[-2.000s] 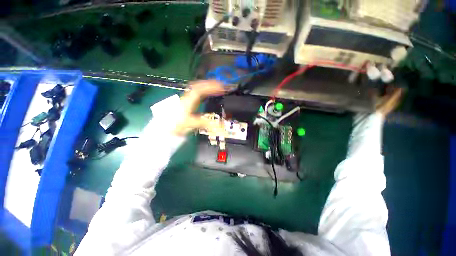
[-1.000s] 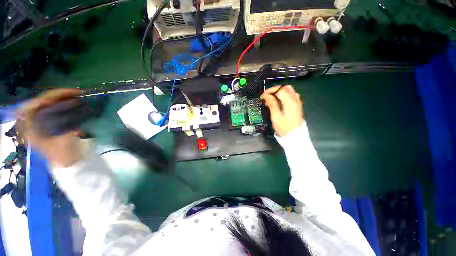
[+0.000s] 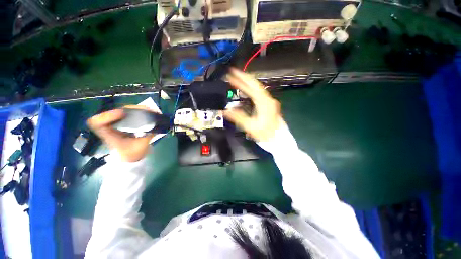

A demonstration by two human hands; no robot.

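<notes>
My left hand [image 3: 123, 133] holds a power adapter [image 3: 137, 120], blurred, just left of the white mains test socket [image 3: 211, 119]. A black cable runs from near the adapter across the fixture base [image 3: 192, 155], with a blurred black bundle hanging in front of the socket. My right hand [image 3: 255, 109] is over the right side of the fixture, fingers apart, and hides most of the green test board. I see nothing held in it. The red switch [image 3: 205, 149] sits at the front. A black box [image 3: 209, 94] stands behind the socket.
Loose adapters [image 3: 81, 142] lie on the bench at left, beside a blue bin [image 3: 48, 152] holding several more. A white paper [image 3: 154, 107] lies behind my left hand. Two instruments [image 3: 303, 25] stand behind, with a red lead and blue wire [image 3: 189, 70].
My left hand has come right from the far left with the adapter to beside the socket. My right hand has moved slightly left, and its fingers have spread. The black bundle is now over the fixture.
</notes>
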